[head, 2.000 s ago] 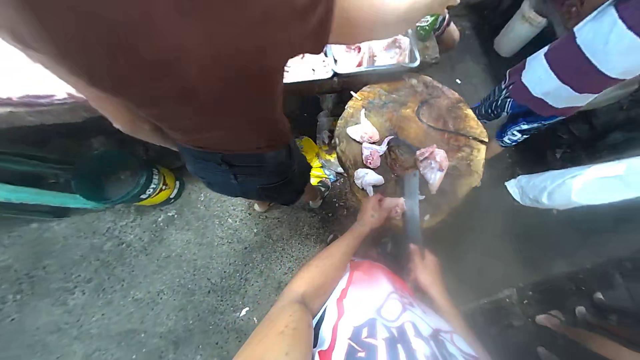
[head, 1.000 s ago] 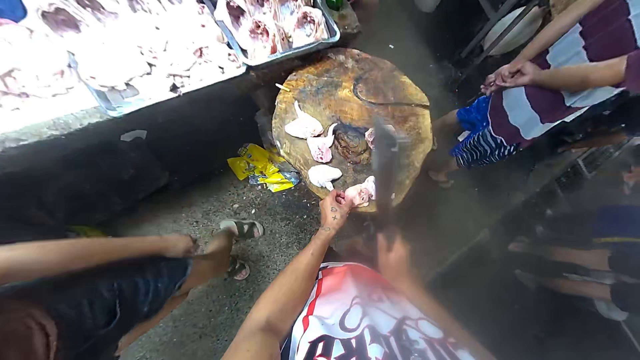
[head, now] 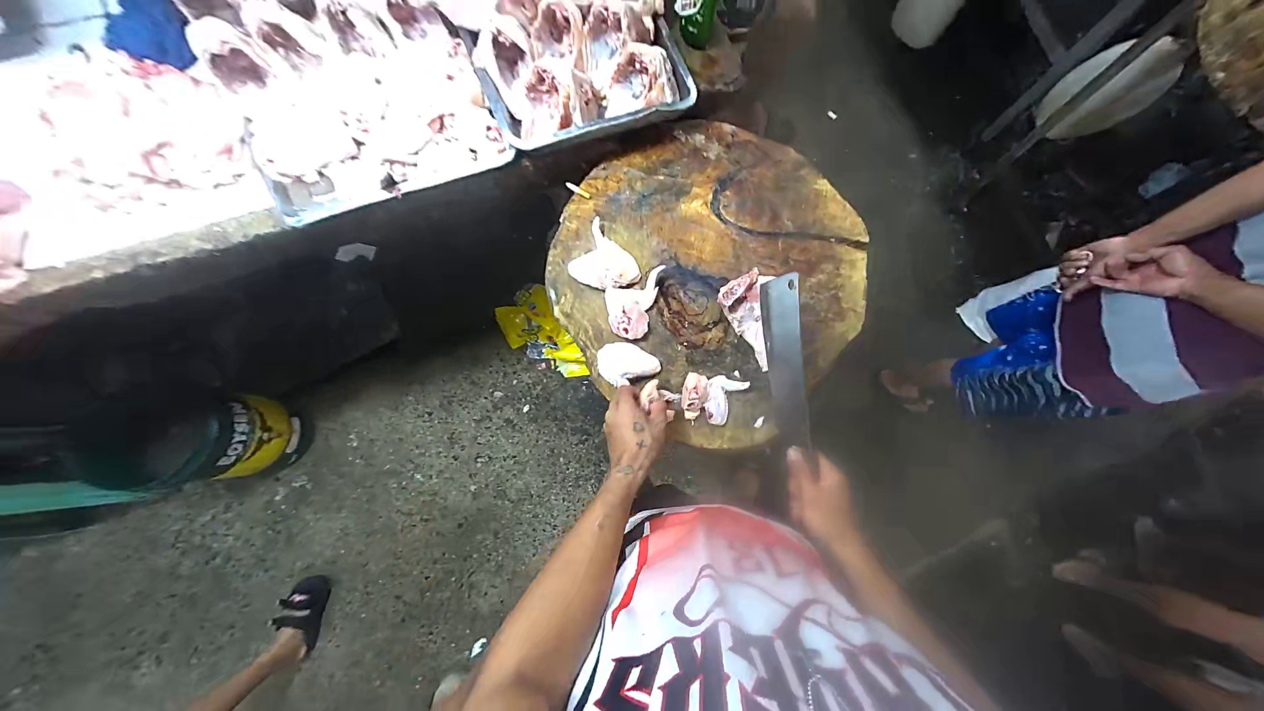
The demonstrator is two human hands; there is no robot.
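My right hand [head: 822, 494] is closed around the handle of a cleaver [head: 783, 346], whose broad blade lies over the right part of a round wooden chopping block [head: 790, 197]. At the block's near edge my left hand [head: 635, 430] pinches a small piece of raw chicken [head: 654, 395]. Just right of it is a cut chicken wing piece [head: 713, 397]. Three more wing pieces rest on the left part, the nearest one [head: 627, 363] right above my left hand. A larger raw chicken piece [head: 746, 311] lies against the left side of the blade.
A metal tray [head: 597, 128] of raw chicken stands beyond the block, beside a counter [head: 148, 252] heaped with more chicken. Yellow plastic packaging [head: 541, 331] lies at the block's left. At right is a person in a striped shirt [head: 1136, 336]. A sandaled foot [head: 304, 612] shows at lower left.
The blurred cleaver of a second ago now shows sharply over the block's right side. The chicken at my left hand now appears as separate pieces. The person at the left has moved mostly out of view.
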